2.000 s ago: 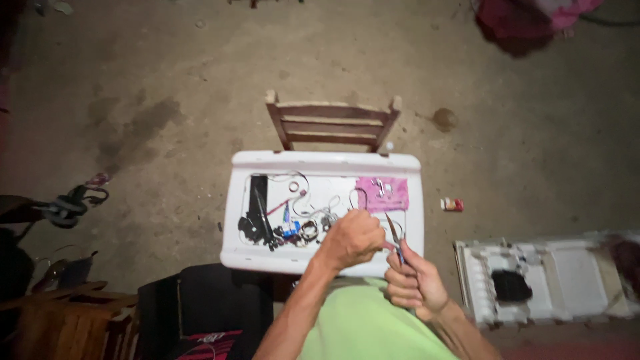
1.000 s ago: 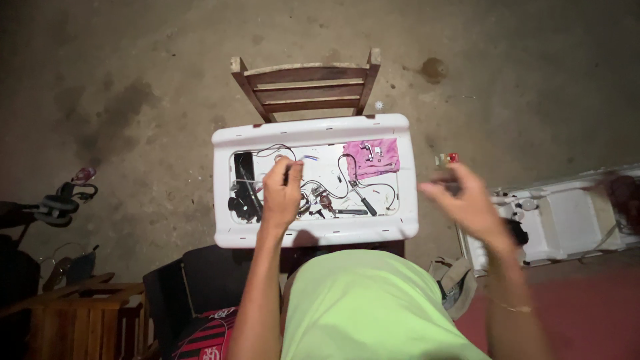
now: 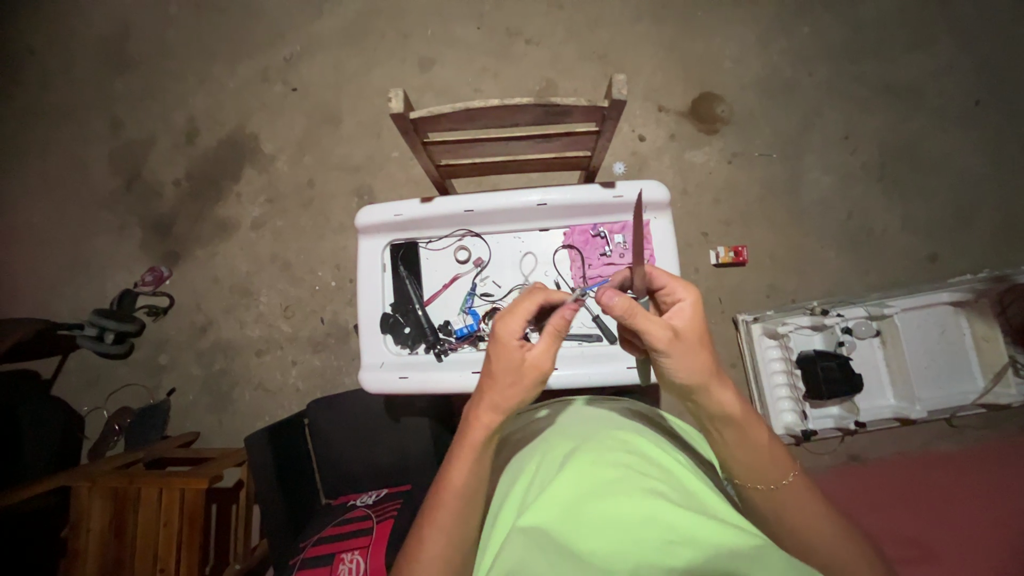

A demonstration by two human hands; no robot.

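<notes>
Over the white plastic tray (image 3: 512, 382), my left hand (image 3: 528, 344) pinches a small grey piece, too small to name, with a blue wire (image 3: 596, 285) at its end. My right hand (image 3: 660, 320) holds a knife (image 3: 638, 232), its serrated-looking blade pointing away from me, while thumb and finger meet the blue wire. Beneath and beside the hands lie a screwdriver (image 3: 600, 322), black cables, a blue part (image 3: 467, 323) and a long black rod-like part (image 3: 418, 308). A pink cloth (image 3: 588, 254) with small metal parts lies at the tray's right. The fingers hide part of the grey piece.
Beyond the tray stands a wooden chair (image 3: 512, 150). On the floor at right are a small red and white box (image 3: 729, 256) and a white appliance panel (image 3: 888, 416) holding a black part (image 3: 829, 375). A roll of tape (image 3: 462, 254) sits in the tray; a wooden crate (image 3: 152, 512) stands lower left.
My hands, apart over the tray's left part and its right edge one second ago, have come together over its right half. The knife now stands upright in view in my right hand.
</notes>
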